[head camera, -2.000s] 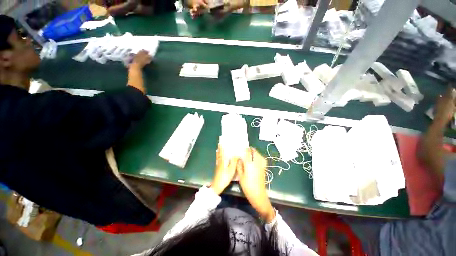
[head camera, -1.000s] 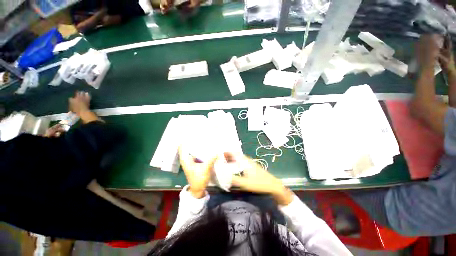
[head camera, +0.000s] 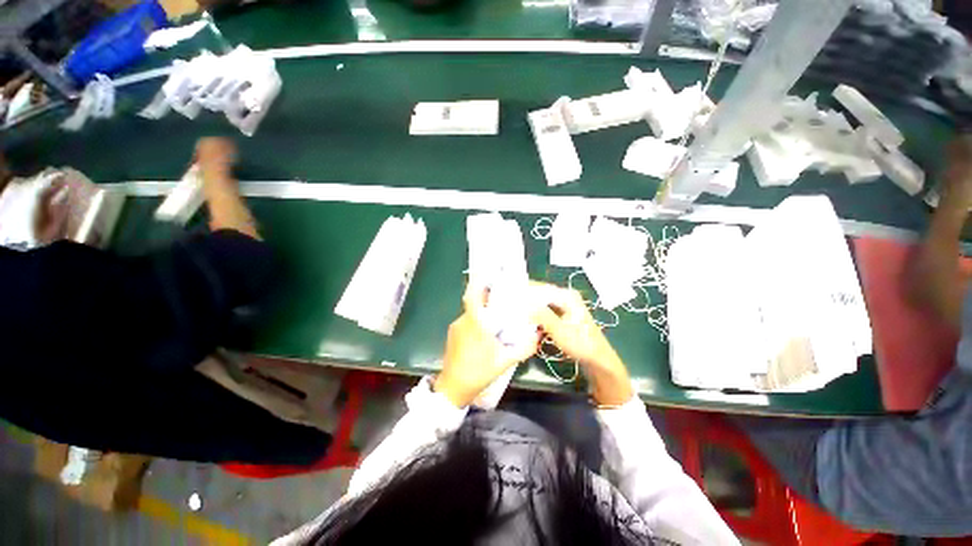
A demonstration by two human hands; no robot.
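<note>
A slim white carton is in my hands in front of me, tilted, its lower end towards me. My left hand is closed around its left side. My right hand has its fingers at the carton's right side; part of the contact is blurred. A white working pile lies just beyond my hands, partly covered by them. A group of white cartons lies to the left with pointed flaps at the far end. White corded cards lie to the right among thin loops of cord.
Stacked flat carton blanks lie at right beside a red mat. A pale rail separates the bench from the belt with loose cartons. A slanting grey post stands at right. People sit on both sides.
One second ago my hands were lower and a white piece hung between them; now they hold a carton farther forward. The neighbour's hand at left now holds a white carton by the rail.
</note>
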